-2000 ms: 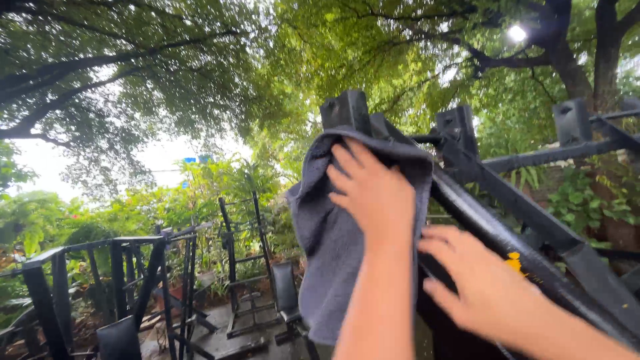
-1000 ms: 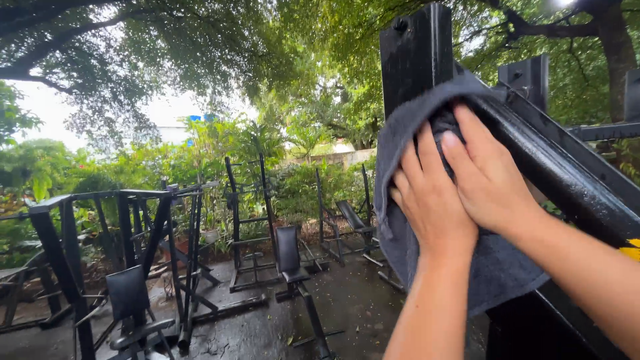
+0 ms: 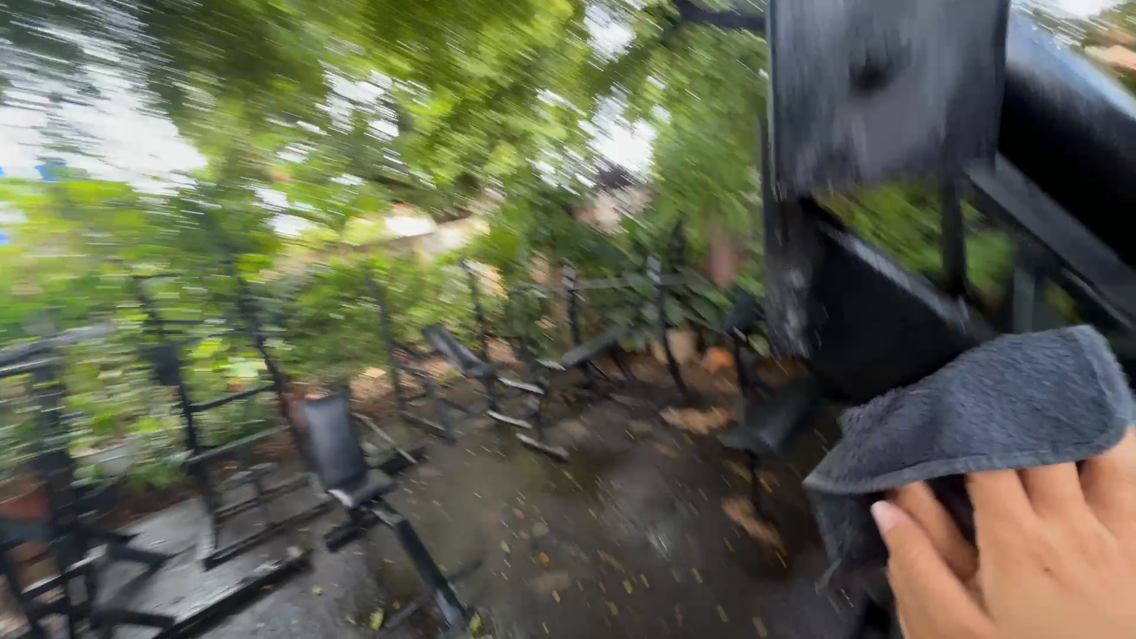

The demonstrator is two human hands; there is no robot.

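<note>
My right hand (image 3: 1021,555) is at the lower right, back of the hand showing and thumb to the left. It grips a dark grey terry cloth (image 3: 985,413), its fingertips tucked under the cloth's lower edge. The cloth lies against the lower part of a black painted metal frame (image 3: 896,319), below its thick upright end plate (image 3: 887,98). The metal looks wet and glossy. My left hand is out of view. Motion blurs much of the picture.
A padded black exercise seat (image 3: 333,444) stands at the left centre. Metal racks (image 3: 191,399) and more benches (image 3: 457,351) line the planted edge. The wet ground (image 3: 550,532) has scattered leaves.
Both hands pressed the cloth on the frame's upper end one second ago; now the right hand and cloth are lower on it, and my left hand has left the view. The view has swung right.
</note>
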